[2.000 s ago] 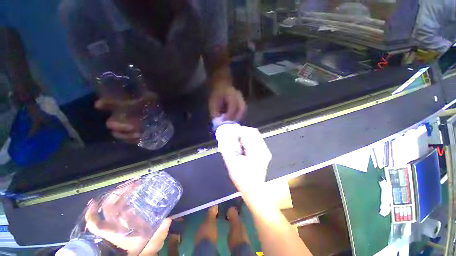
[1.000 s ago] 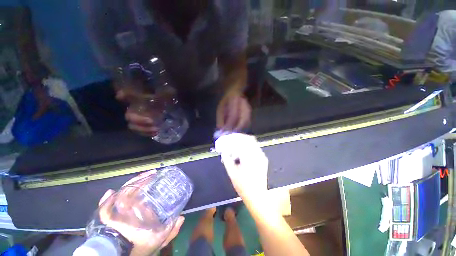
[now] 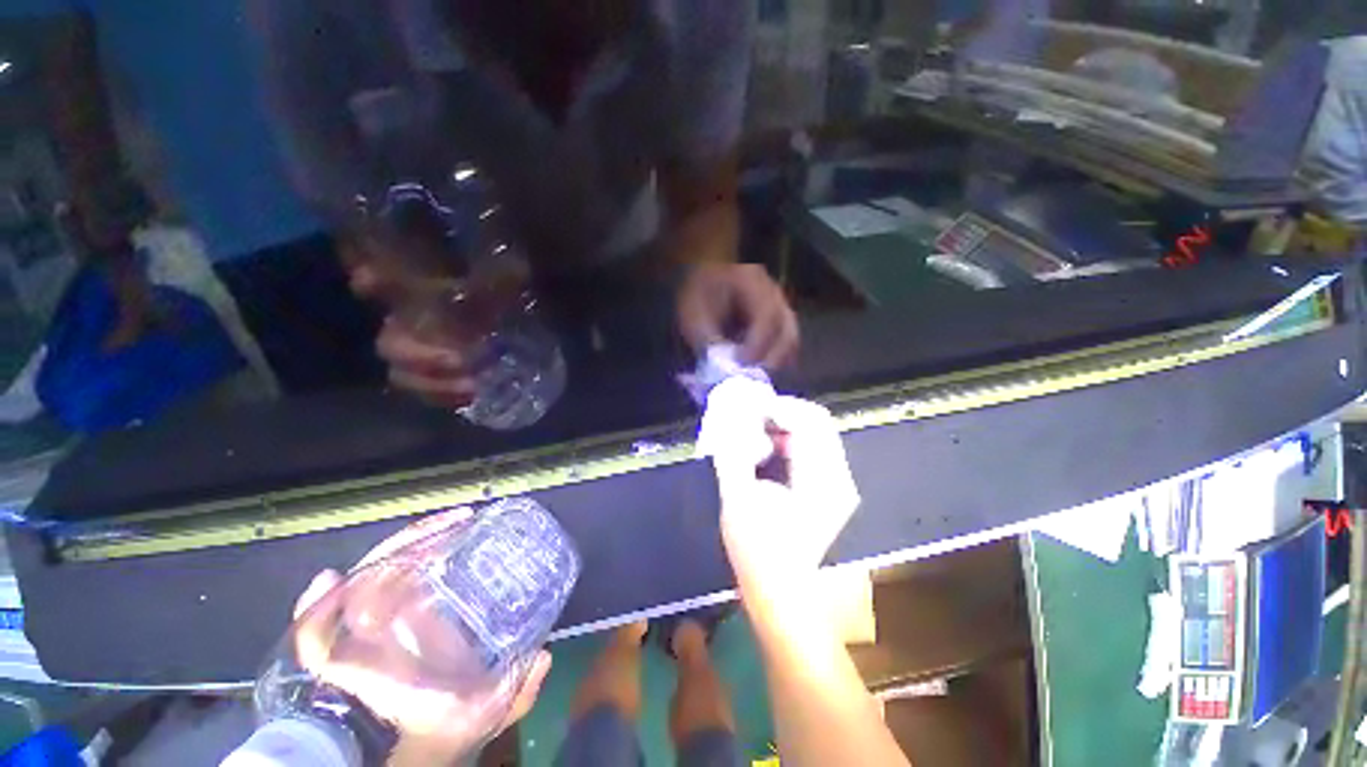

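My left hand (image 3: 397,682) is wrapped around a large clear ribbed plastic bottle (image 3: 502,577), tilted, its pale cap toward the lower left. My right hand (image 3: 787,480) pinches a small white cleaning cloth (image 3: 735,393) at the lower edge of the glossy black screen (image 3: 900,322). The cloth is washed out by glare; its reflection looks purple-blue. A pale gold trim (image 3: 600,463) runs between the screen and the dark grey lower frame (image 3: 960,457). Small whitish specks (image 3: 651,447) show at the trim, left of my right hand. The screen mirrors both hands and the bottle.
A green-topped table (image 3: 1087,644) at lower right holds papers (image 3: 1109,528) and a device with keys (image 3: 1207,637). Open brown cardboard (image 3: 960,644) is below the frame. Legs and feet show over the green floor. A green and white label (image 3: 1301,310) is at the screen's right corner.
My right hand has moved right along the trim with the cloth, uncovering the whitish specks. My left hand and the bottle have shifted slightly right and up since the earliest frame, with the view also shifted.
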